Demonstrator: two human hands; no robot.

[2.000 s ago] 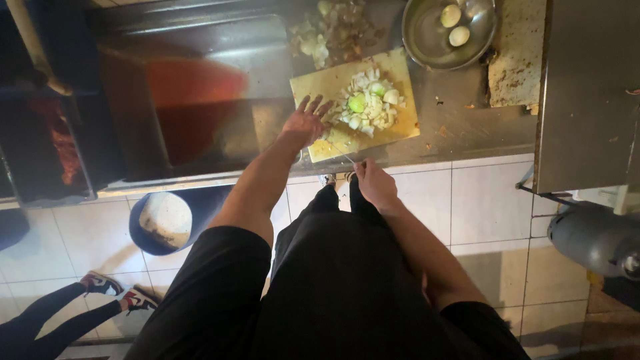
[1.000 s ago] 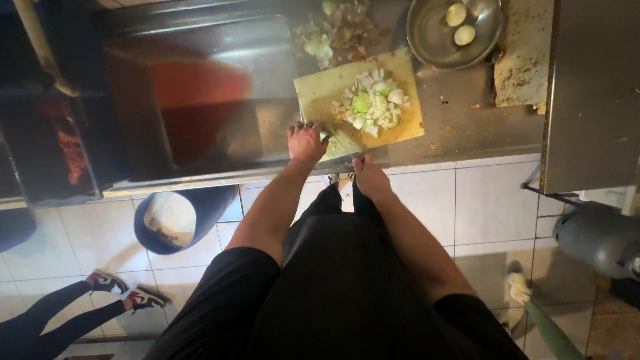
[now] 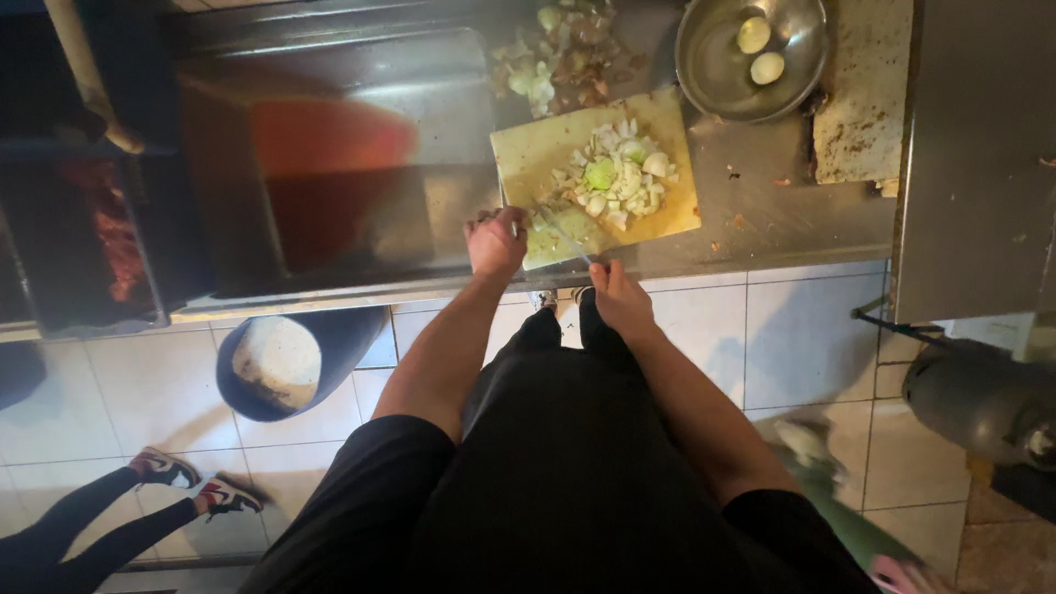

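A knife (image 3: 569, 238) is gripped in my right hand (image 3: 620, 299) at the front edge of a yellow cutting board (image 3: 528, 157); its blade points up and left over the board. My left hand (image 3: 497, 241) is at the board's left edge with its fingers curled, near small pale pieces. Whether it holds something I cannot tell. Chopped onion (image 3: 623, 177) lies heaped on the board's right half, with larger pieces among it. Onion skins and scraps (image 3: 565, 54) lie on the counter behind the board. A metal bowl (image 3: 701, 78) at the back right holds two peeled onions (image 3: 767, 68).
A metal basin (image 3: 445, 148) with red contents adjoins the board on the left. A bucket (image 3: 276, 363) stands on the tiled floor below. One person's legs (image 3: 107, 503) show at lower left, another person (image 3: 858, 528) at lower right. A gas cylinder (image 3: 973, 404) lies right.
My left hand has moved from spread fingers over the board to a curled pose at its left edge. A person has come into view at lower right.
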